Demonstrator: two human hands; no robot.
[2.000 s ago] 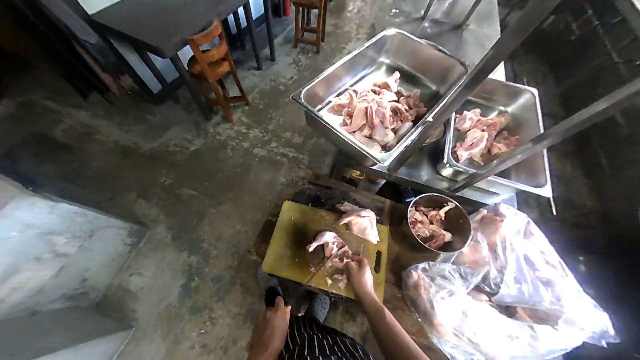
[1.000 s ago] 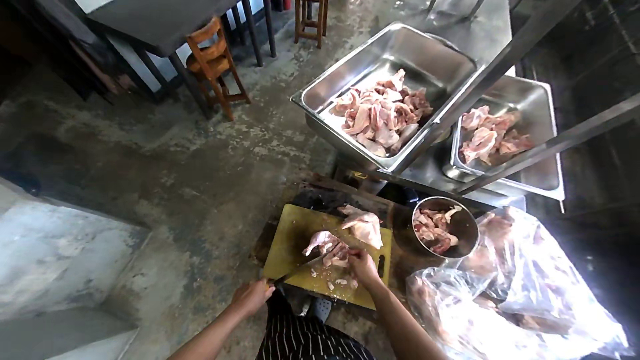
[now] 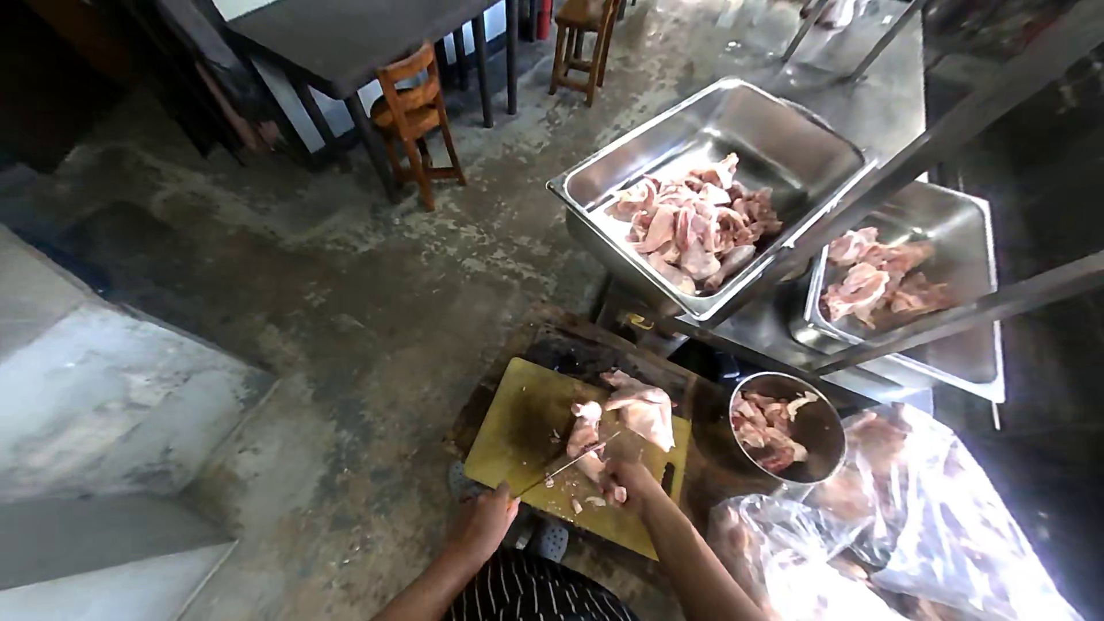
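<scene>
My left hand (image 3: 490, 516) is closed around the handle of a knife (image 3: 569, 463), whose thin blade lies across a raw chicken piece (image 3: 584, 435) on the yellow cutting board (image 3: 509, 431). At the lower end of that same piece, my right hand (image 3: 628, 485) grips the meat with its fingers. A larger raw chicken part with skin (image 3: 645, 414) rests on the board just beyond, towards its upper right. Small scraps (image 3: 576, 505) are scattered near the board's front edge.
Right of the board stands a round metal bowl (image 3: 841, 444) of chicken pieces, beside a clear plastic bag of raw meat (image 3: 940, 509). Two steel pans (image 3: 595, 172) (image 3: 990, 259) with chicken sit behind, crossed by metal bars (image 3: 975, 321). A wooden chair (image 3: 414, 112) is farther off.
My left hand was lower, near my feet, two seconds ago; it came up to the board's front edge with the knife. The chicken piece under the blade now lies more lengthwise.
</scene>
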